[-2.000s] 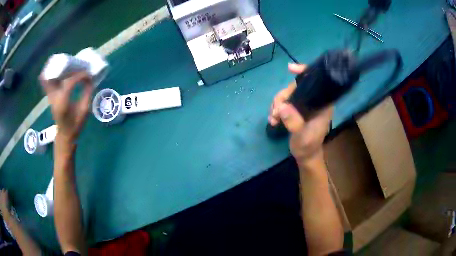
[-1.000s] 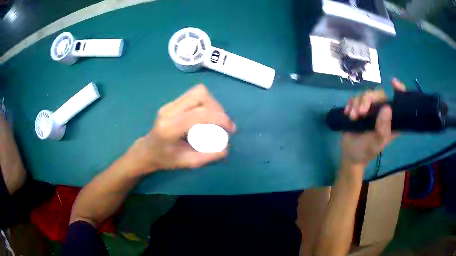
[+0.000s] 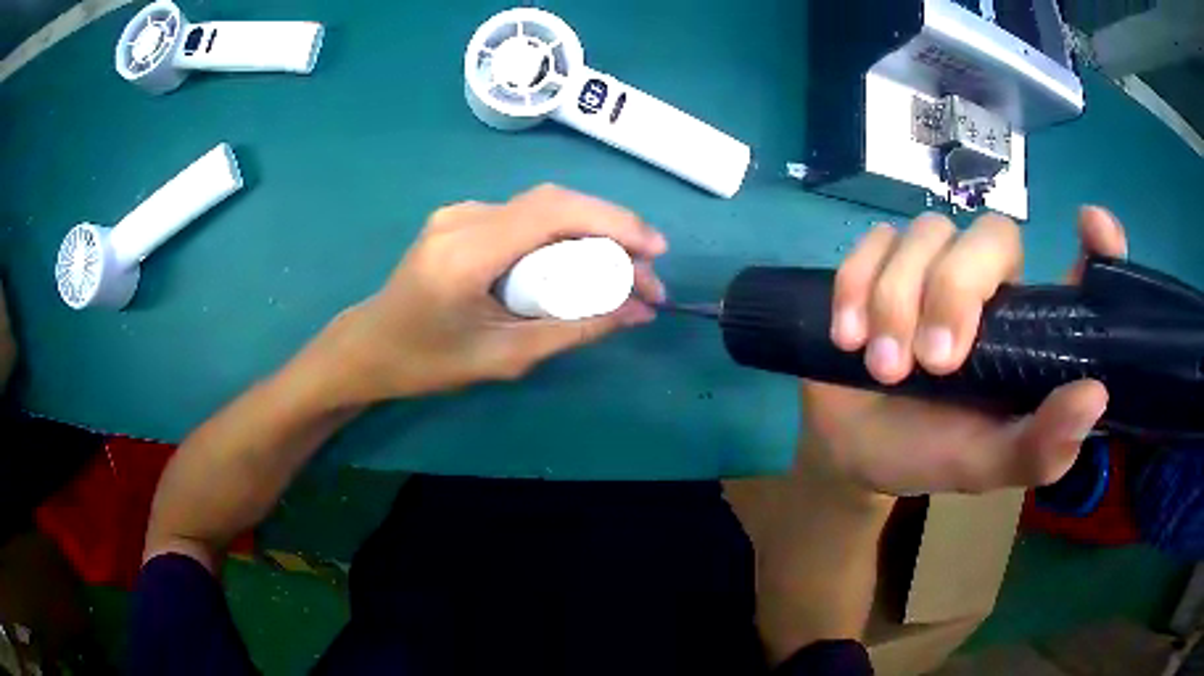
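My left hand [image 3: 462, 291] is closed around a white handheld fan [image 3: 570, 279]; its oval handle end shows between thumb and fingers, and the rest is hidden by the hand. My right hand [image 3: 937, 357] grips a black electric screwdriver [image 3: 792, 317], held roughly level and pointing left. Its thin driver bit [image 3: 689, 310] reaches to the fingertips of my left hand beside the handle end. Whether the bit touches the fan cannot be told. No screw can be made out at the tip.
A fan [image 3: 660, 130] lies beyond my left hand. Two more fans [image 3: 251, 48] [image 3: 172, 211] lie at the left. The screw feeder [image 3: 911, 132] stands at the back right on the green mat [image 3: 594, 423]. A cardboard box [image 3: 964, 561] is below the bench edge.
The screwdriver has moved left and nearer, and its bit now meets the area of my left fingertips. My left hand has moved slightly away from me, still holding the fan.
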